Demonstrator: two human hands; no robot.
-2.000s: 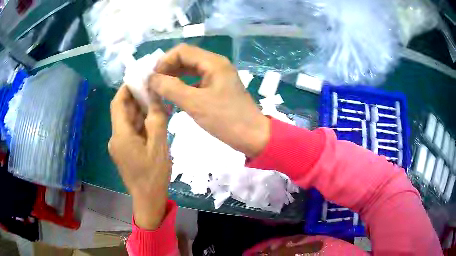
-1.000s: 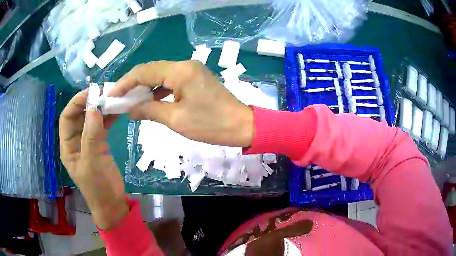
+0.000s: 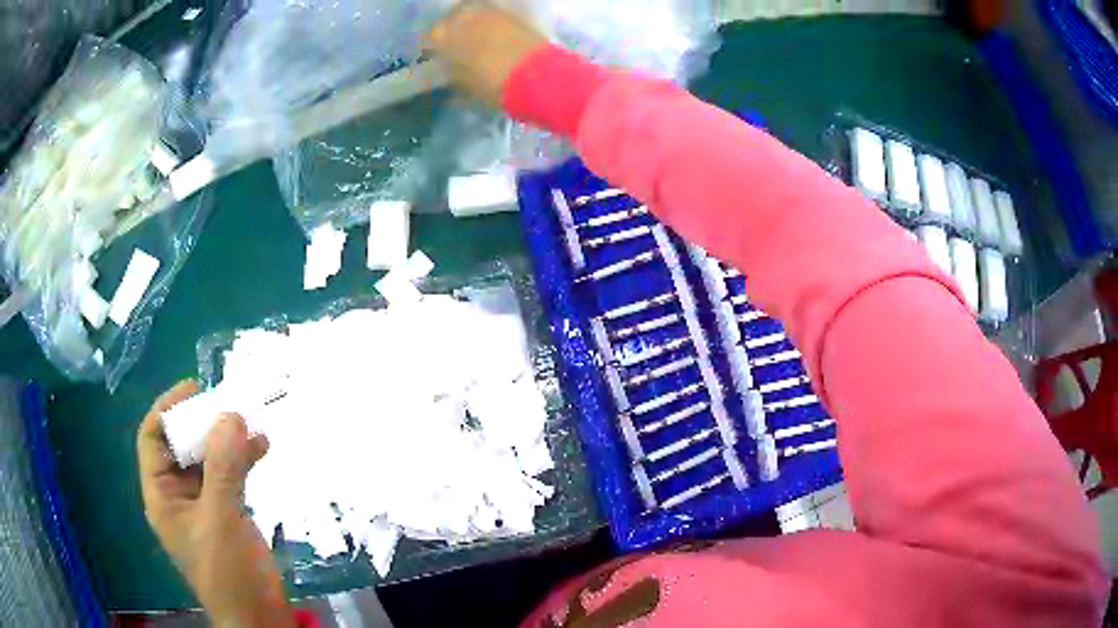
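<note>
My left hand [image 3: 202, 472] holds a white block [image 3: 194, 425] between thumb and fingers, at the left edge of a big heap of white inserts [image 3: 392, 417]. My right hand [image 3: 488, 47] reaches to the far side of the bench, over a large crumpled clear polybag [image 3: 331, 61]; its fingers are blurred and I cannot tell whether they hold anything. A blue tray [image 3: 566, 356] with rows of slim white stick parts [image 3: 677, 417] lies right of the heap, partly under my right arm.
An open polybag of white blocks [image 3: 74, 184] lies at the left. Loose white blocks [image 3: 389, 234] lie behind the heap. A clear tray of white oblongs [image 3: 901, 166] is at the right. Stacked clear trays [image 3: 27, 528] stand at the left edge. A red stool [image 3: 1079, 405] is at the right.
My right hand has left my left hand and moved up and away to the polybag. My left hand has moved down beside the heap, still holding a white piece. The view has shifted.
</note>
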